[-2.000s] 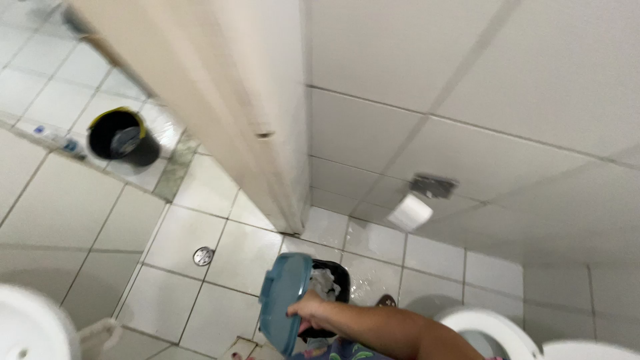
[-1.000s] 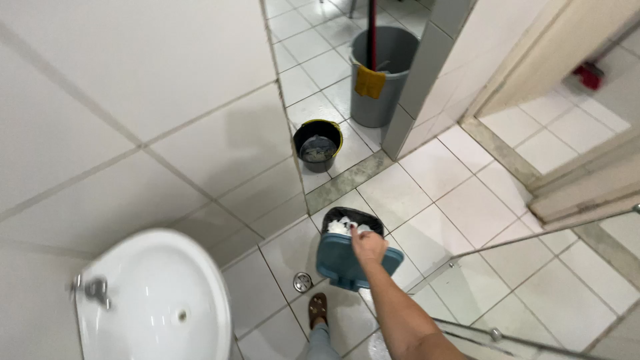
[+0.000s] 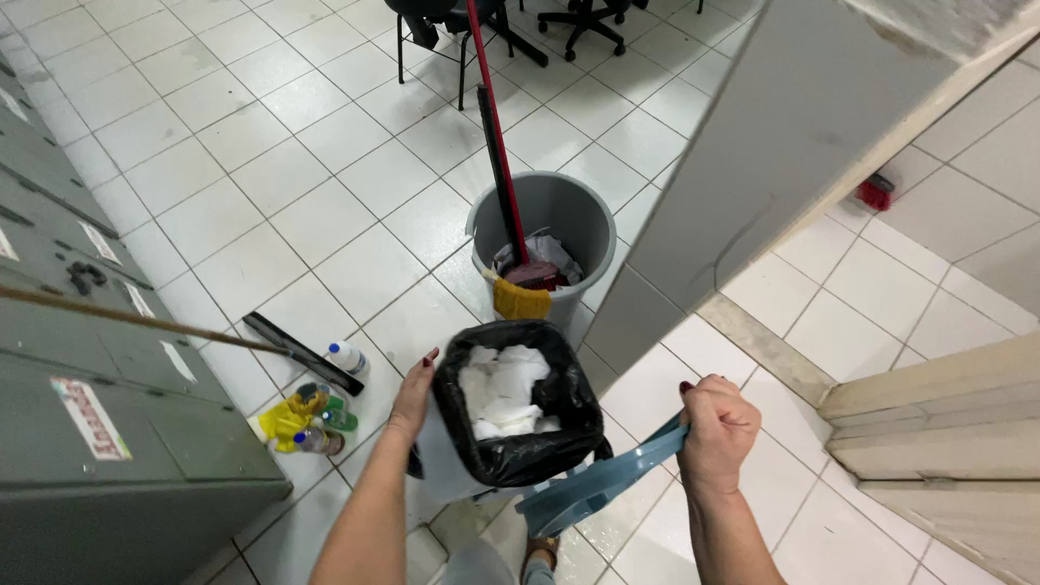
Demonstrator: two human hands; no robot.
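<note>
A small waste bin lined with a black plastic bag [image 3: 581, 390] is held up in front of me, with crumpled white paper [image 3: 505, 388] inside. My left hand [image 3: 414, 394] lies against the bin's left side; its fingers are partly hidden, so its hold is unclear. My right hand [image 3: 719, 426] grips the edge of the blue plastic lid [image 3: 605, 485], which hangs tilted at the bin's lower right. Just beyond the bin stands a large grey bucket [image 3: 605, 219], holding a red-handled broom [image 3: 496, 134], a black handle and light cloth or paper. A yellow cloth [image 3: 522, 300] hangs over its rim.
Grey metal lockers [image 3: 122, 431] line the left. Near them are a floor squeegee [image 3: 305, 353], several bottles [image 3: 348, 357] and a yellow cloth or glove [image 3: 286, 418]. A tiled wall end [image 3: 731, 162] and doorway are at right, with a red brush [image 3: 875, 192] beyond. Chairs [image 3: 581, 24] stand at the back.
The bin, on the bathroom floor a second ago, is now lifted near the large grey bucket. My left hand has come into view beside it. The view has moved out toward the room with lockers.
</note>
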